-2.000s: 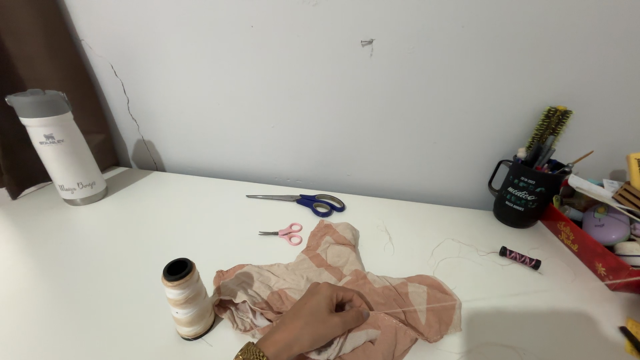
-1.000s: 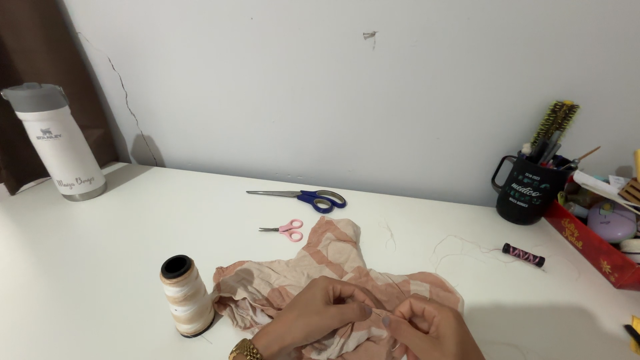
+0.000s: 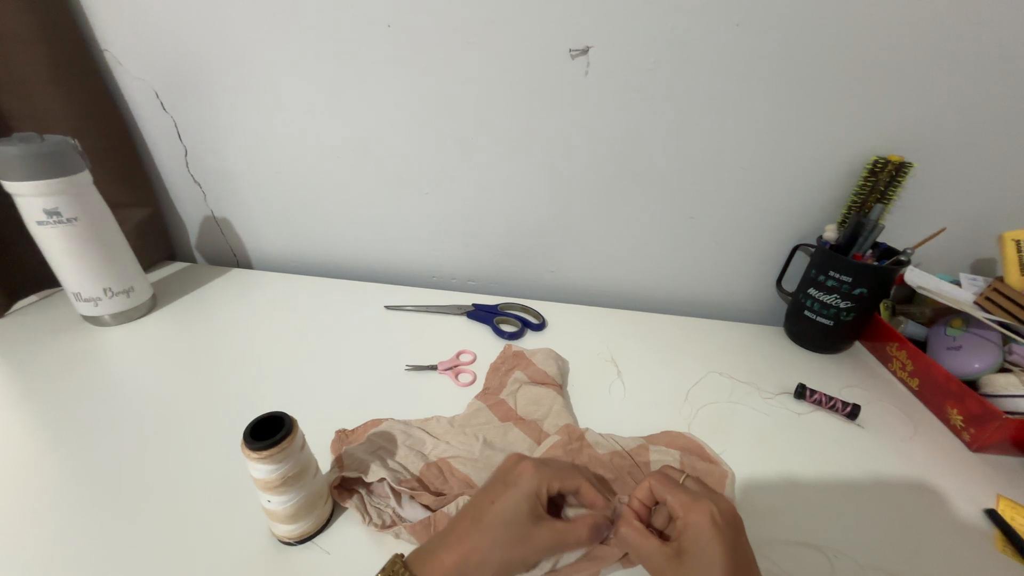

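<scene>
A crumpled cloth in beige and dusty pink lies at the front middle of the white table. Over its lower part, my left hand and my right hand meet, fingertips together, pinching a small fold of the cloth between them. Whether a needle or thread is in the fingers cannot be made out. A large cone of white and tan thread stands upright by the cloth's left side. Small pink-handled scissors and larger blue-handled scissors lie behind the cloth.
At the left back stands a white bottle. A small dark thread spool with loose thread lies at right. Behind it are a black mug holding brushes and pens, and a red box of odds and ends. The wall closes off the back.
Two seconds ago only my left hand was plainly in view on the cloth, with a thread stretched to the right. My right hand has since come in beside it, and their fingertips now meet.
</scene>
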